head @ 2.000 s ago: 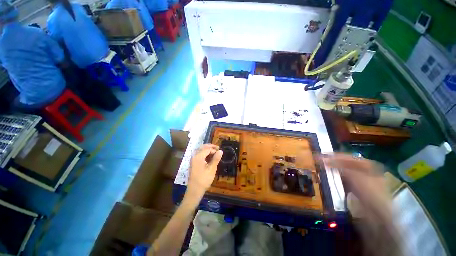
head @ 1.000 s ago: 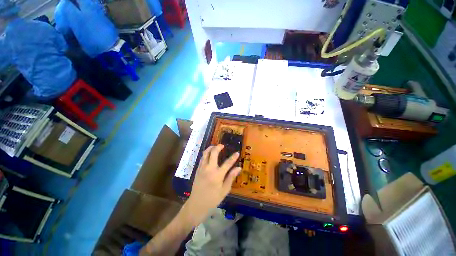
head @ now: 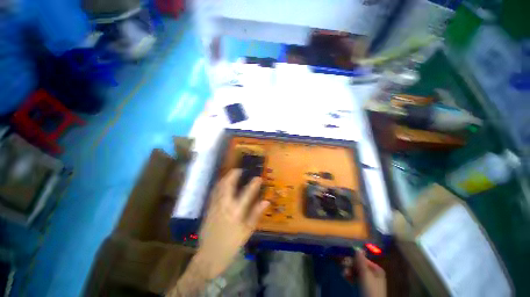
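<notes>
The frame is blurred. The orange jig plate (head: 285, 224) with a black frame lies on the white machine bed. My left hand (head: 229, 217) is over its left side, fingers spread, fingertips at the black workpiece nest (head: 251, 166); whether it holds anything is hidden. A second black block (head: 329, 201) sits on the right of the plate. My right hand (head: 369, 274) is low at the front right edge, just below the red-lit button (head: 373, 249). It is small and blurred, and its grip is unclear.
An open carton with a white sheet (head: 465, 246) stands at the right. Behind it are a white bottle with a yellow label (head: 479, 174) and a hot air gun (head: 444, 118). A small black plate (head: 236, 113) lies behind the jig. Brown cartons (head: 142, 203) stand at the left.
The view has shifted and blurred. My right hand, blurred over the plate's right side two seconds ago and out of view one second ago, now shows at the front edge. My left hand stays at the nest.
</notes>
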